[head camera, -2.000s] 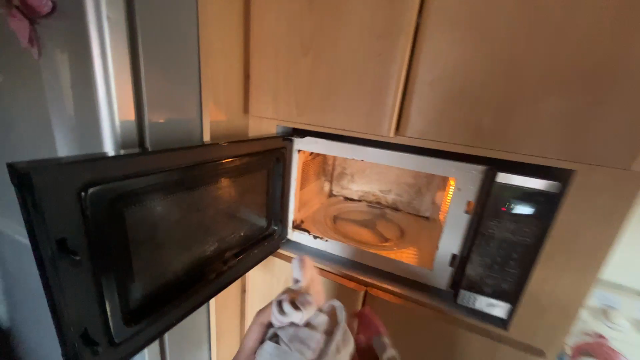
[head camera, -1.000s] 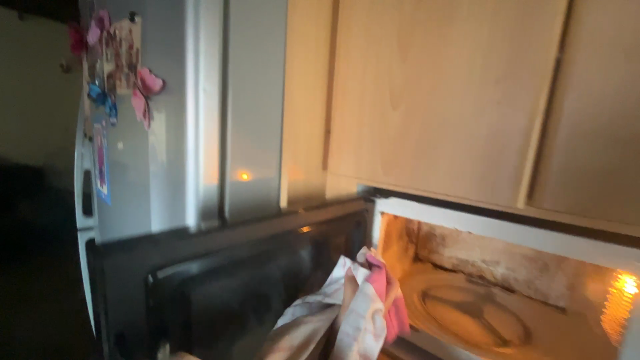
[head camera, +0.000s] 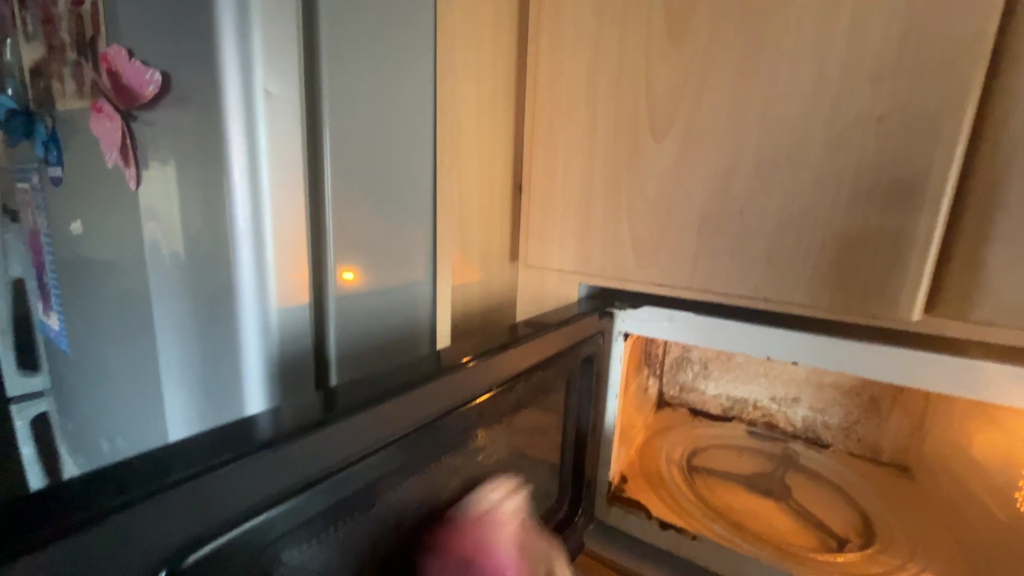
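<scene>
At the bottom centre, a strongly blurred shape shows in front of the open door of a microwave oven (head camera: 384, 480). It looks like my right hand (head camera: 532, 544) with a pink and pale cloth (head camera: 472, 548) bunched in it; the fingers cannot be made out. Whether the cloth touches the door's inner side is not clear. My left hand is out of sight. To the right, the lit microwave cavity (head camera: 800, 400) has brown stains on its back wall and a glass turntable (head camera: 664, 464) on its floor.
A silver fridge (head camera: 192, 320) stands at the left behind the door, with a pink butterfly magnet (head camera: 128, 80) and other decorations on it. Light wooden cabinet doors (head camera: 736, 144) are above the microwave. Dark chipped spots mark the lower front edge of the cavity (head camera: 652, 516).
Two seconds ago the cloth was below the cavity opening; a second ago it was at the door's hinge side. It now shows lower, before the door's inner panel. The view has swung left.
</scene>
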